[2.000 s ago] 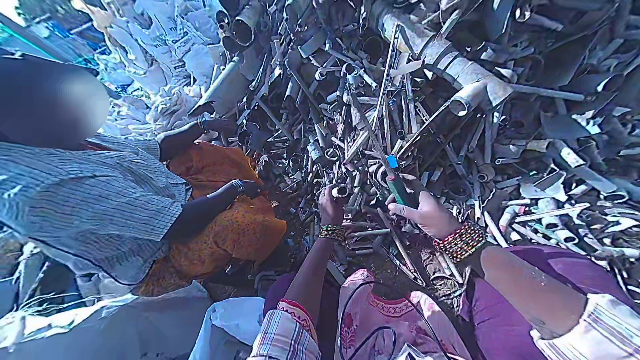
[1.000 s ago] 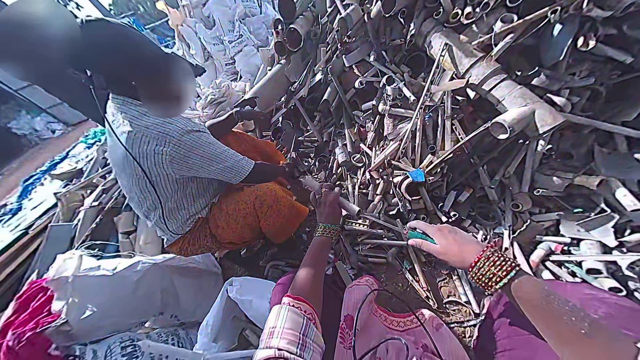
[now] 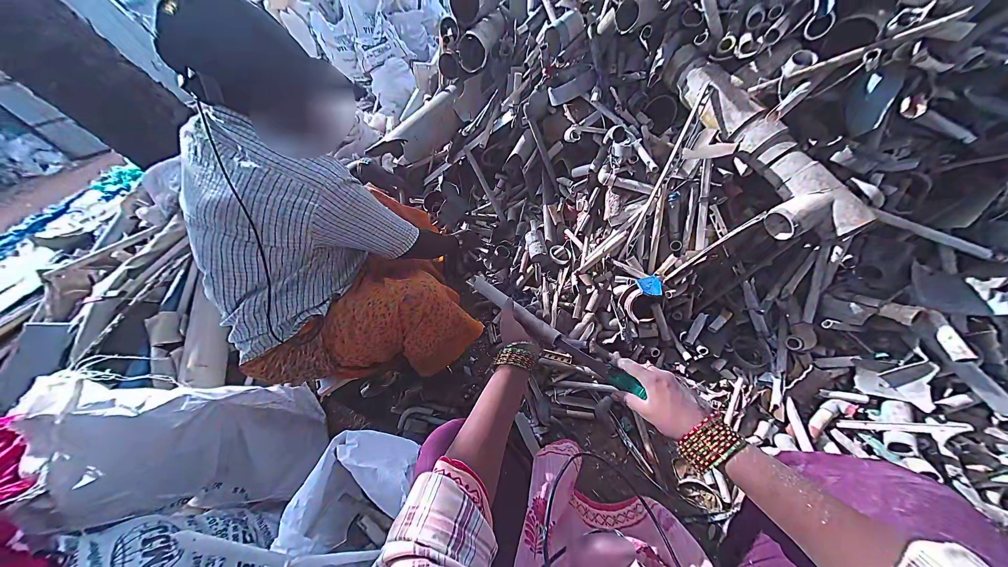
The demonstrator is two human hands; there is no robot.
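Near the middle of the head view, my left hand [image 3: 513, 329] is closed around a pale plastic pipe piece [image 3: 494, 293] that slants down to the right. To the right of it, my right hand [image 3: 657, 396] grips the green handle [image 3: 626, 383] of a tool. A dark blade [image 3: 581, 358] runs from that handle up and left to the pipe's lower end; whether it touches the pipe cannot be told. Bangles circle both wrists. A blue scrap [image 3: 650, 285] lies on the heap just above my right hand.
A heap of scrap pipes spreads ahead and right, with a large pipe fitting [image 3: 799, 169] on it. Another person [image 3: 291, 228] sits close on the left, one hand in the heap. White sacks [image 3: 169, 433] lie at lower left, with long scrap [image 3: 134, 268] behind them.
My left hand held a short piece two seconds ago and now holds a longer pipe. The tool in my right hand has swung from upright to pointing left. The view has shifted left.
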